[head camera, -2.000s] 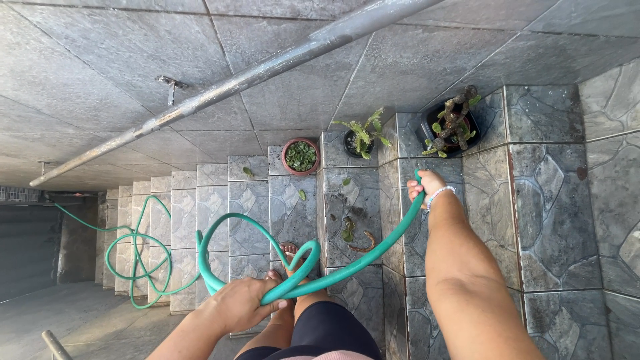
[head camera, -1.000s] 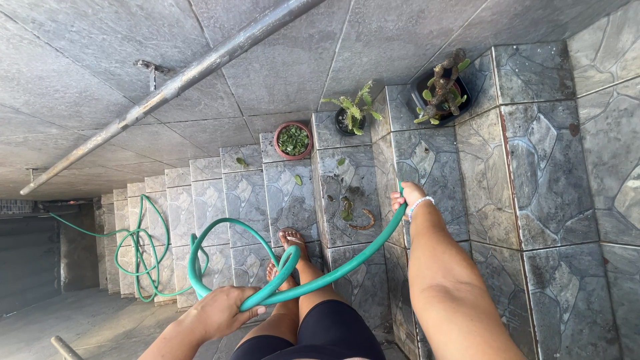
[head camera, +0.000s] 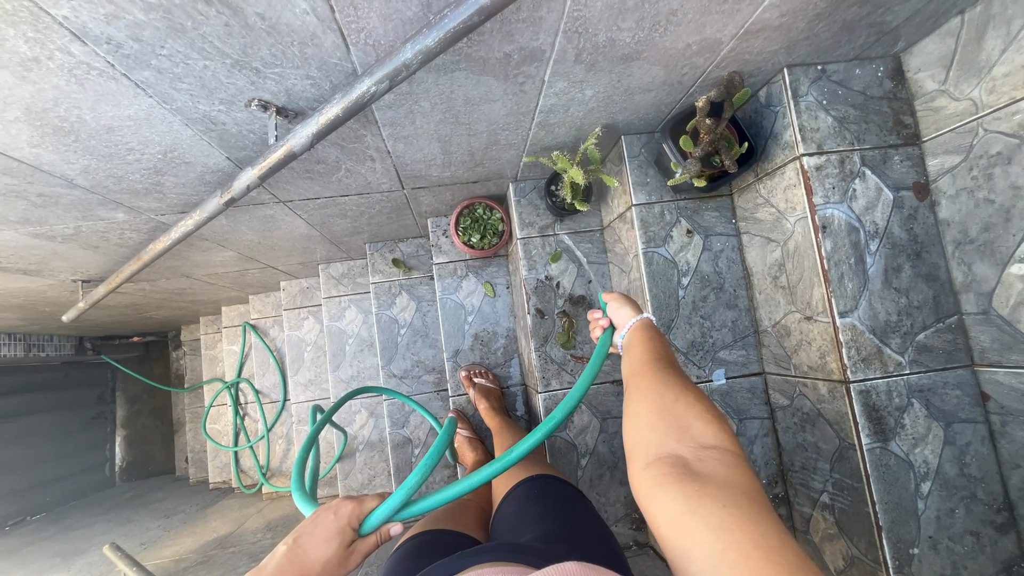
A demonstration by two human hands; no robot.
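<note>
A green garden hose [head camera: 552, 424] runs between my hands. My right hand [head camera: 614, 320], with a beaded bracelet at its wrist, is closed round its end, and a thin stream of water leaves it toward the tiled step [head camera: 572, 276]. Loops of the hose hang from my left hand [head camera: 344, 532], which grips it near the bottom of the view. Beyond the right hand, wet leaf debris [head camera: 566, 330] lies on the step. Against the wall stand a small cactus in a black pot [head camera: 570, 192], a succulent in a terracotta-coloured pot [head camera: 480, 227] and a larger cactus in a dark square pot [head camera: 710, 148].
The tiled stairs [head camera: 408, 344] descend to the left, where more hose [head camera: 240, 400] lies in tangled loops. A metal handrail [head camera: 296, 140] runs along the wall; another rail end [head camera: 124, 560] shows at lower left. My feet [head camera: 480, 392] in flip-flops stand on a step.
My right hand has moved left with the hose end, from beside the larger cactus's step to over the step with leaf debris. A water stream now shows. My left hand keeps its hold.
</note>
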